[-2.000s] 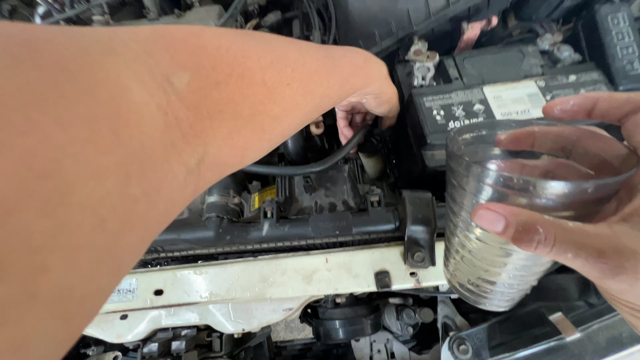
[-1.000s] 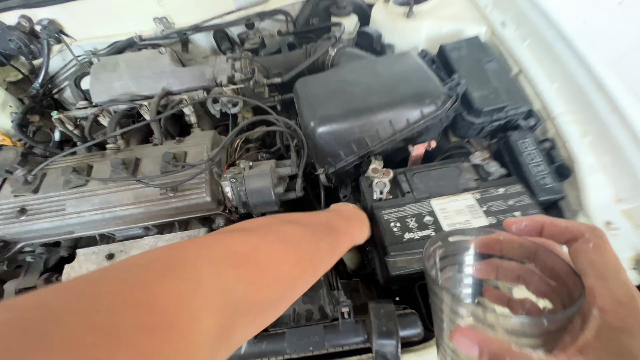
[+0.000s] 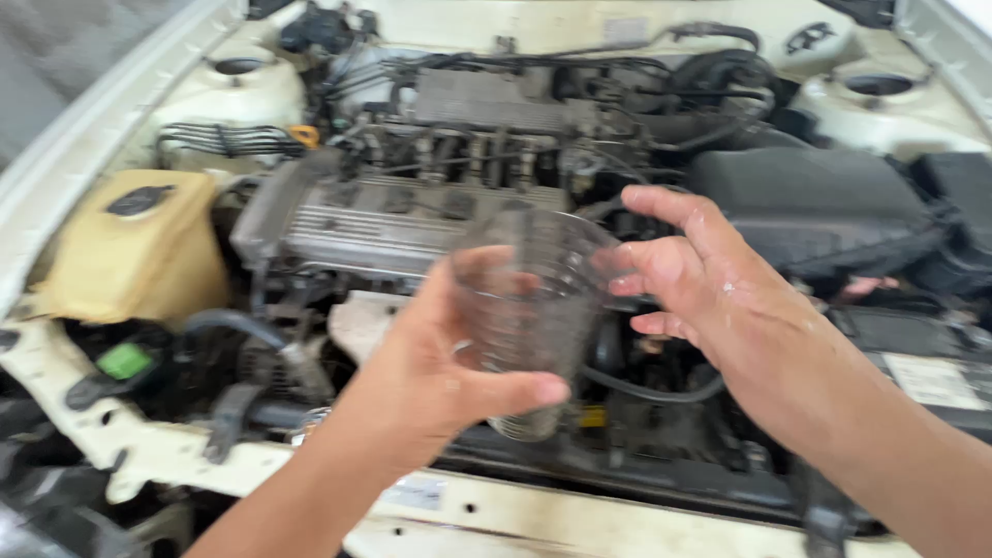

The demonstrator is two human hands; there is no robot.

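A clear ribbed plastic cup (image 3: 535, 333) is upright in the middle of the view, over the front of a car's engine bay. My left hand (image 3: 457, 349) grips it from the left, fingers behind and thumb across the near side. My right hand (image 3: 690, 271) is at the cup's upper right, its fingers spread and wet-looking; whether a fingertip touches the rim is not clear. Behind the cup lies the ribbed metal engine cover (image 3: 372, 229). A black rubber hose (image 3: 659, 394) curves below my right hand.
A yellowed plastic reservoir (image 3: 136, 240) with a black cap stands at the left. At the right are a black air filter housing (image 3: 806, 201) and the car battery (image 3: 899, 333). The cream front crossmember (image 3: 573, 519) runs along the near edge, with the radiator's top (image 3: 620, 465) behind it.
The cup has passed from my right hand to my left hand. My left arm has come back from beside the battery. The view has swung to show the whole engine bay.
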